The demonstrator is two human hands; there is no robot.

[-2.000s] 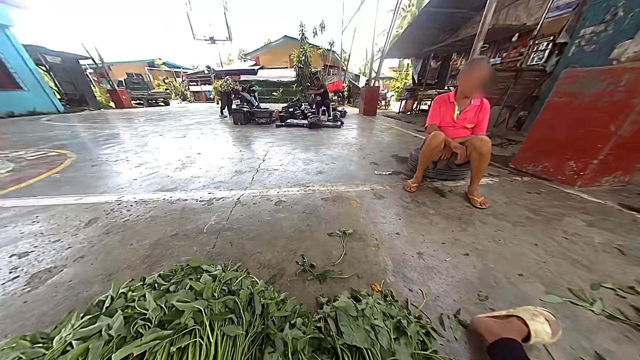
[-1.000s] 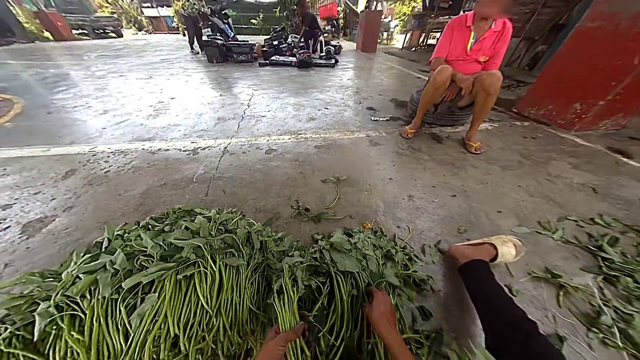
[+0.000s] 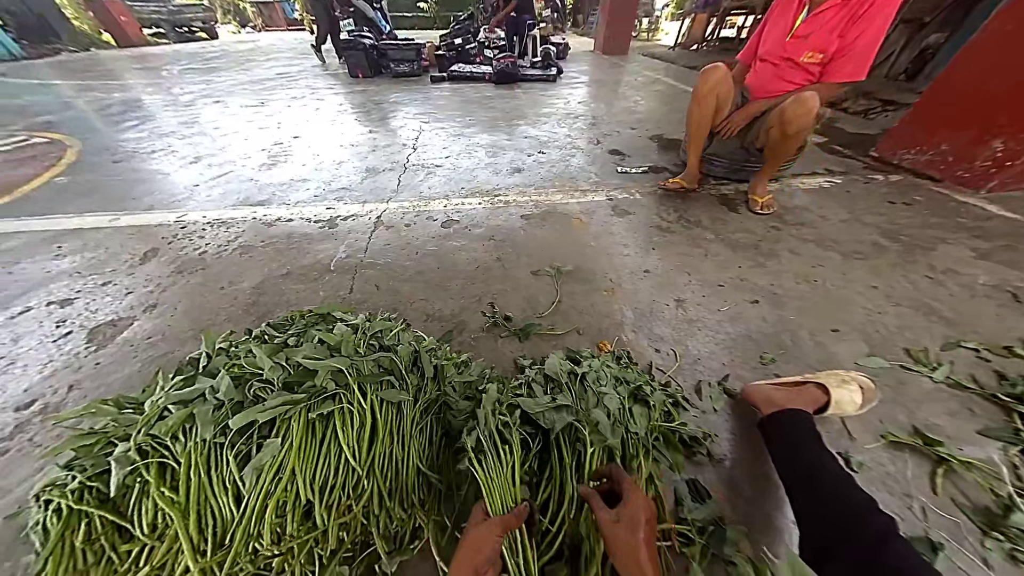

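Note:
A wide heap of leafy green stalks, which look like water spinach [image 3: 296, 456], lies on the concrete at the lower left. To its right is a smaller pile of the same greens [image 3: 608, 400]. My left hand [image 3: 488, 540] is closed around a small bunch of stalks [image 3: 500, 472] between the two piles, leaves pointing away from me. Over the smaller pile, my right hand [image 3: 624, 516] has its thumb and index finger curled close together at the stems; whether a stalk is pinched between them cannot be told.
My leg in black cloth with a pale slipper [image 3: 852, 394] stretches along the right. Loose stalks [image 3: 960, 464] lie beyond it, and a few sprigs [image 3: 524, 328] lie ahead. A seated person in a pink shirt [image 3: 808, 48] is near a red wall [image 3: 960, 104]. Motorcycles [image 3: 480, 48] stand farther back.
The view has tilted down since two seconds ago. Both hands, out of sight then, came into view at the greens. My right hand's fingers have since curled at the smaller pile.

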